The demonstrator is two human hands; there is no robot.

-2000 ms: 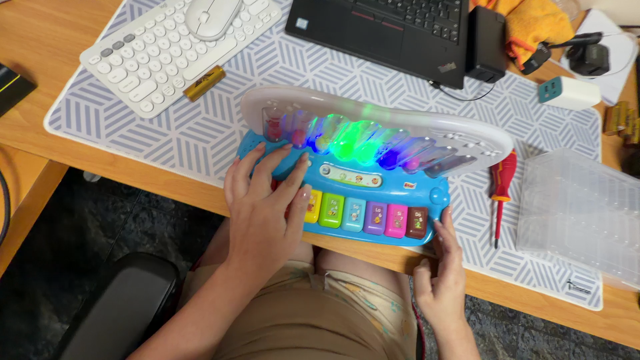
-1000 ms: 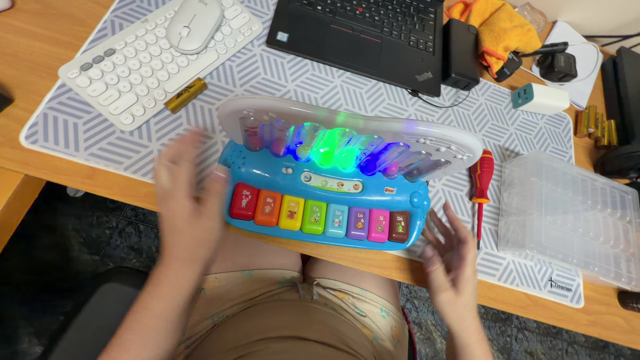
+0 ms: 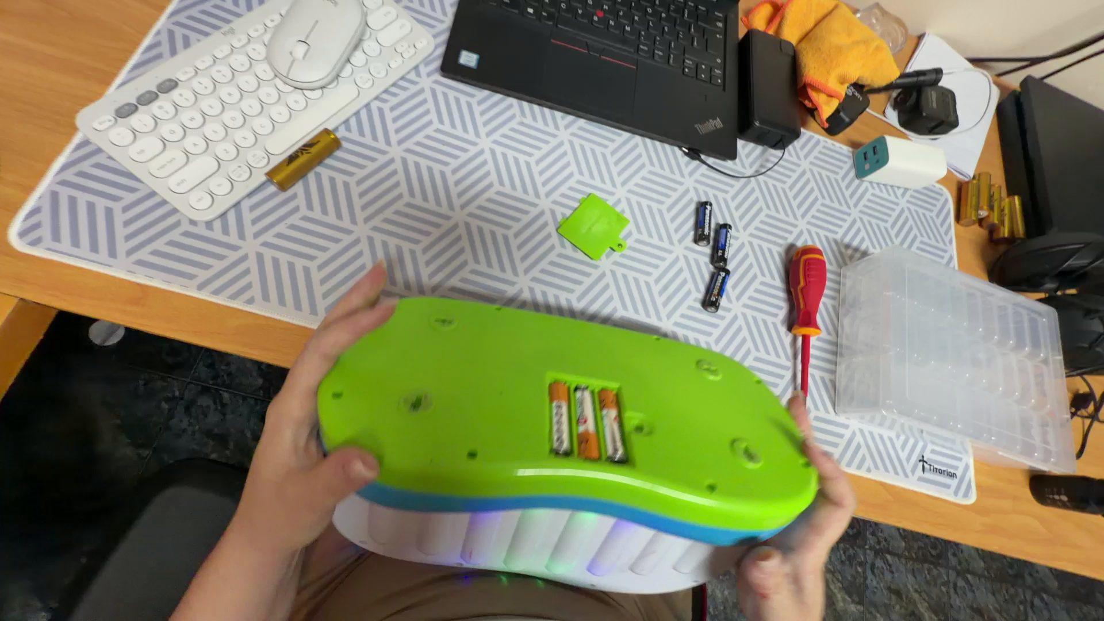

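Note:
My left hand (image 3: 310, 431) and my right hand (image 3: 798, 517) grip the two ends of a toy piano (image 3: 509, 379), tilted so its green underside faces up. Its battery compartment is uncovered, with three AAA-type batteries (image 3: 586, 423) inside. The white panel below glows violet and green; the keys are hidden. On the patterned mat beyond lie a green battery cover (image 3: 595, 227) and three loose dark batteries (image 3: 722, 245). A red screwdriver (image 3: 806, 289) lies near my right hand, its tip beside the fingers.
A white keyboard (image 3: 181, 147) with a mouse (image 3: 316, 43) on it is at the back left, a gold battery (image 3: 304, 159) beside it. A laptop (image 3: 604, 60) stands at the back. Right are a clear plastic case (image 3: 957, 354), a white charger (image 3: 901, 162), an orange cloth (image 3: 837, 52) and several gold batteries (image 3: 992, 207).
The toy piano, earlier keys up, is now turned over, its underside up, between both hands. My left hand, off it one second ago, now grips it. The green cover and three dark batteries have come into sight.

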